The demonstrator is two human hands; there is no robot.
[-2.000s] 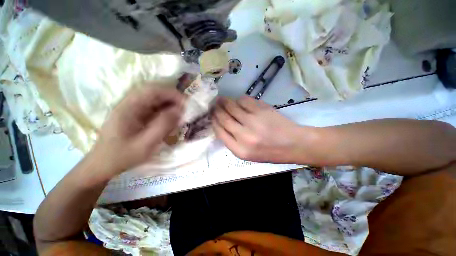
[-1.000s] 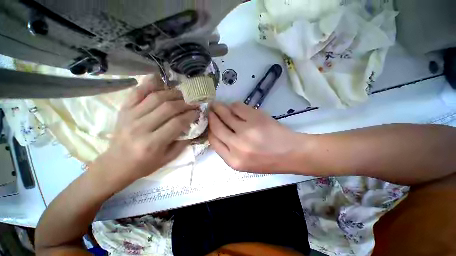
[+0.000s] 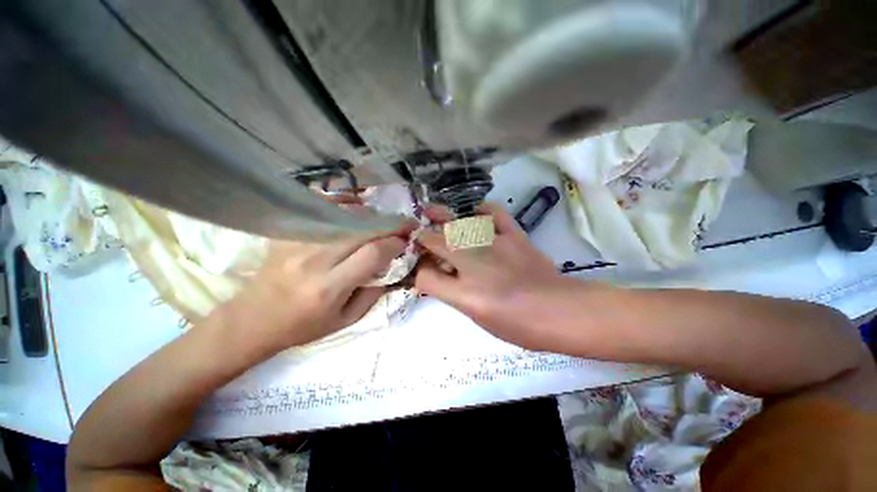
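The whitish seam edge (image 3: pixel 399 268) is pinched between my two hands, just below the needle area. My left hand (image 3: pixel 313 279) lies on the cream lining (image 3: pixel 178 255), fingertips on the strip. My right hand (image 3: pixel 490 274) meets it from the right, thumb and fingers pinching the strip's other side. The ribbed cream knob (image 3: pixel 469 232) partly covers my right fingers. The sewing machine head (image 3: pixel 260 106) fills the top and hides some left fingertips. The needle tip and presser foot cannot be made out clearly.
Black thread snips (image 3: pixel 538 209) lie right of my right hand. A crumpled floral piece (image 3: pixel 639 192) lies at the upper right. The printed ruler strip (image 3: pixel 481 366) runs along the table's front edge. Floral pieces (image 3: pixel 664 432) hang below the table. A large white dial (image 3: pixel 582 72) is above.
My left hand, blurred and raised at first, has come down onto the cloth and closed on the strip. The view has tilted up, so the machine head now fills more of the top.
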